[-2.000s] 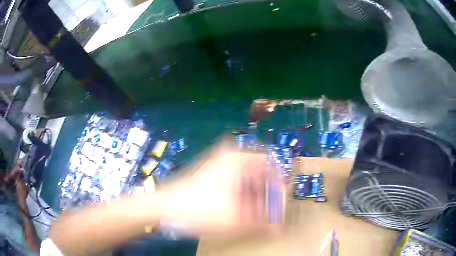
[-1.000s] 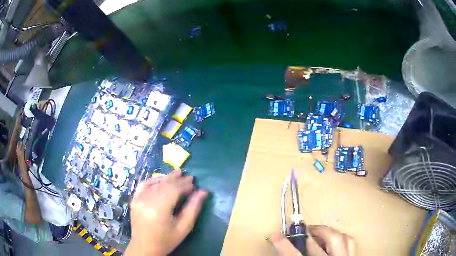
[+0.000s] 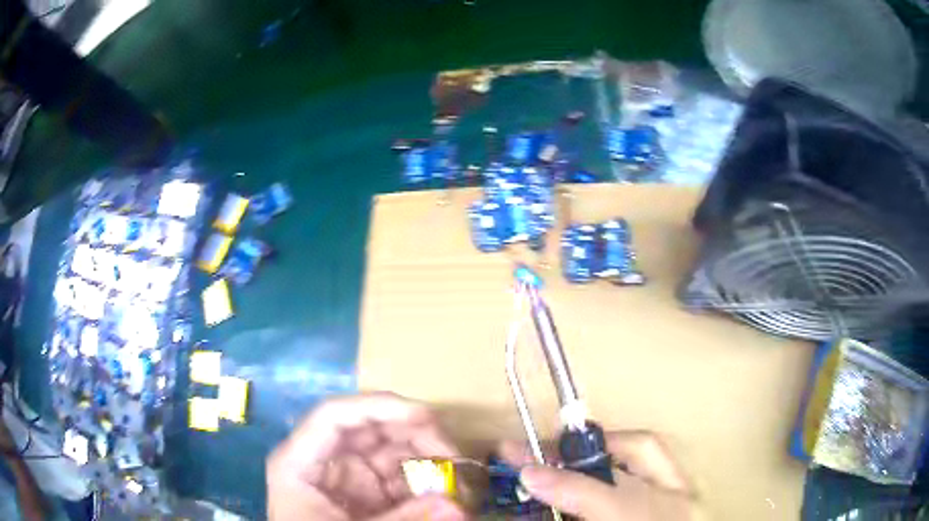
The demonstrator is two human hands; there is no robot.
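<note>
My left hand point(image 3: 357, 463) is at the bottom, palm up, holding a small silver-white battery with yellow edges point(image 3: 430, 476). My right hand point(image 3: 611, 483) holds the black-handled soldering iron point(image 3: 555, 356), its tip pointing up over the cardboard point(image 3: 438, 305). A thin bent feed tube point(image 3: 514, 377) runs alongside the shaft. A dark, partly hidden item point(image 3: 504, 480) is at the right fingers; I cannot tell what it is. A small bright blue part point(image 3: 526, 275) shows by the iron tip. Blue circuit boards point(image 3: 514, 209) are piled at the cardboard's back, with another group point(image 3: 597, 251) to the right.
A shiny tray of white and blue units point(image 3: 122, 305) is at left, with loose yellow-edged batteries point(image 3: 216, 302) beside it. A black fan point(image 3: 805, 224), a white hood point(image 3: 810, 51) and a yellow-blue box point(image 3: 871, 412) are at right. Clear film point(image 3: 698, 127) lies behind.
My left hand has moved from beside the loose batteries to the cardboard's lower edge and now holds a battery. The iron stays in my right hand. The view has shifted right and is blurred.
</note>
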